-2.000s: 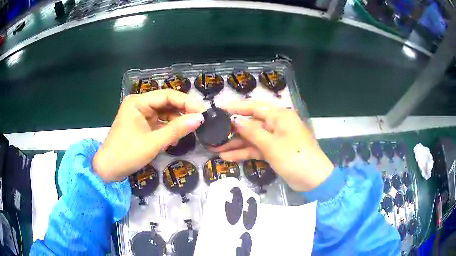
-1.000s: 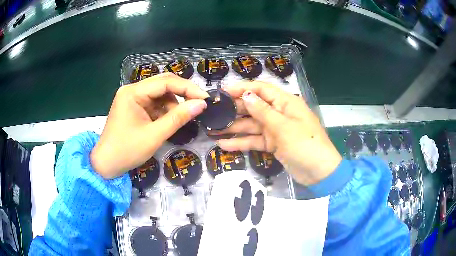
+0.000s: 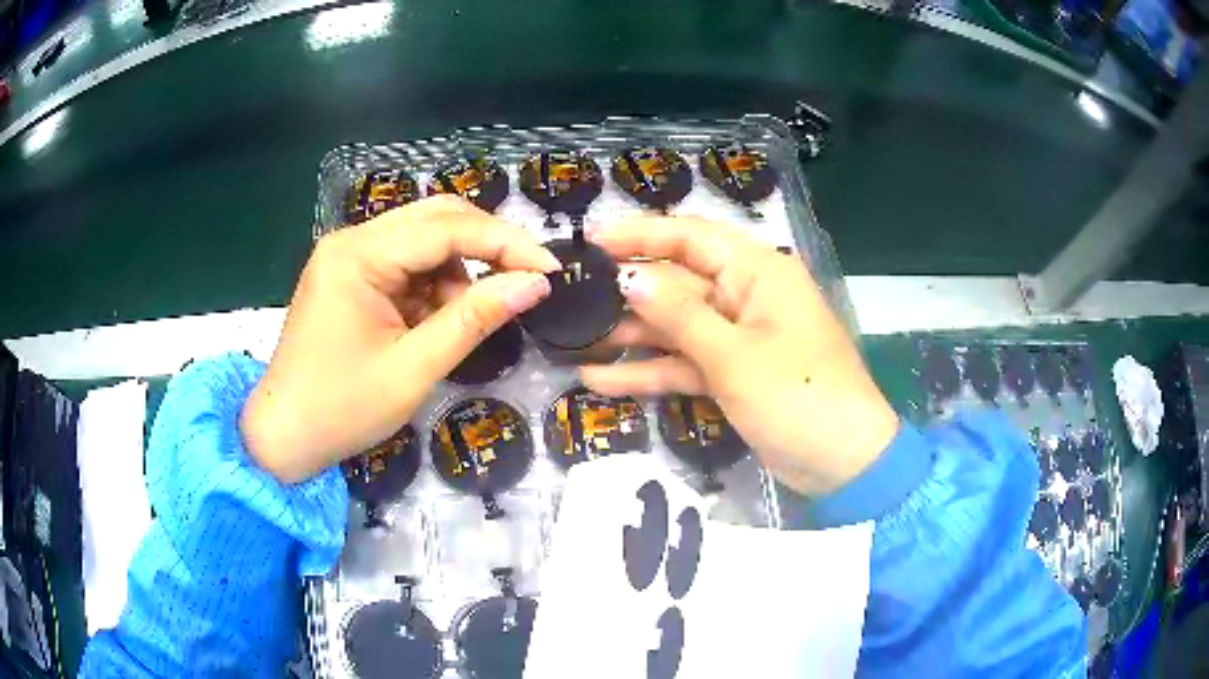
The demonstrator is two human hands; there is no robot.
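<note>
A round display module [image 3: 573,303] is held between my two hands above the blister tray, its black face up and its short tail pointing away from me. My left hand [image 3: 398,312] pinches its left edge between thumb and finger. My right hand [image 3: 743,332] holds its right edge, fingers partly beneath it. The clear blister tray [image 3: 398,544] holds modules with gold-orange backs and, in the nearest row, plain black ones. A white release liner sheet [image 3: 782,584] with several notched black discs lies over the tray's near right part.
A second blister tray [image 3: 1107,497] with black discs lies at the right, beside a crumpled white tissue [image 3: 1138,405]. A white paper strip [image 3: 113,491] lies at the left. A small dark part [image 3: 809,129] is at the tray's far right corner. Beyond is a green surface [image 3: 530,80] with white edging.
Since two seconds ago, the tray and liner sit slightly higher and further right in view. My hands still hold the module; my right thumb and fingers have shifted slightly at its edge.
</note>
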